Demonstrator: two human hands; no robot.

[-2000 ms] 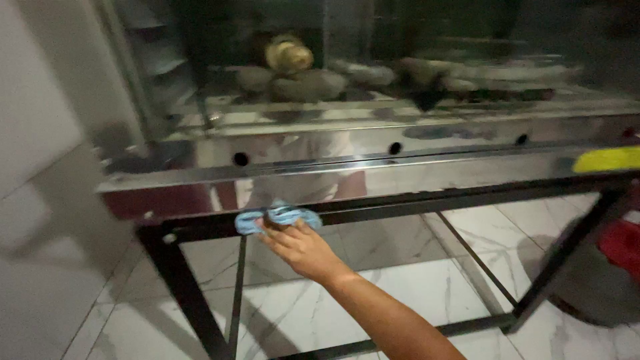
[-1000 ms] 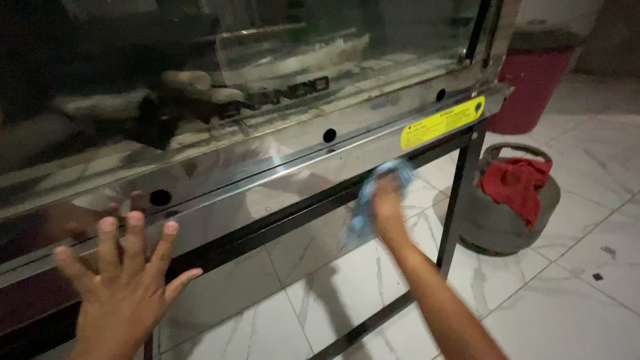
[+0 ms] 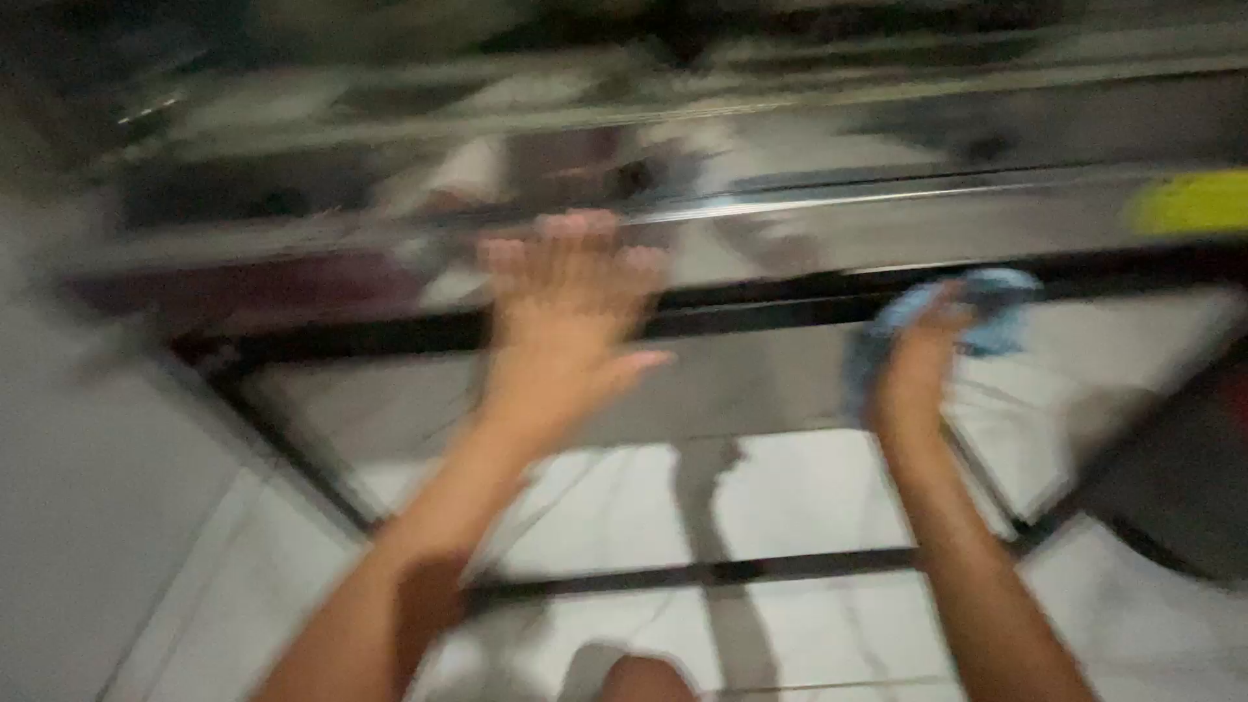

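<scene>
The view is blurred by motion. My left hand (image 3: 565, 322) is spread, its fingertips at the shiny metal front panel (image 3: 819, 219) of a glass-fronted appliance. To its right, my right hand (image 3: 916, 361) grips a light blue cloth (image 3: 999, 307) against or close to the black metal stand rail (image 3: 770, 304) under the panel. Whether the cloth touches the rail cannot be told. Above the panel, the glass front (image 3: 585, 58) shows dim, smeared shapes.
A yellow label (image 3: 1194, 203) is on the panel at the right. Below are the stand's black crossbar (image 3: 809, 567) and white marbled floor tiles (image 3: 799, 497). A dark rounded container (image 3: 1180, 478) stands at the lower right, and a pale wall (image 3: 88, 468) rises at the left.
The view has swung back left since one second ago. My left hand, out of view two seconds ago, is at the panel. The blue cloth remains in my right hand.
</scene>
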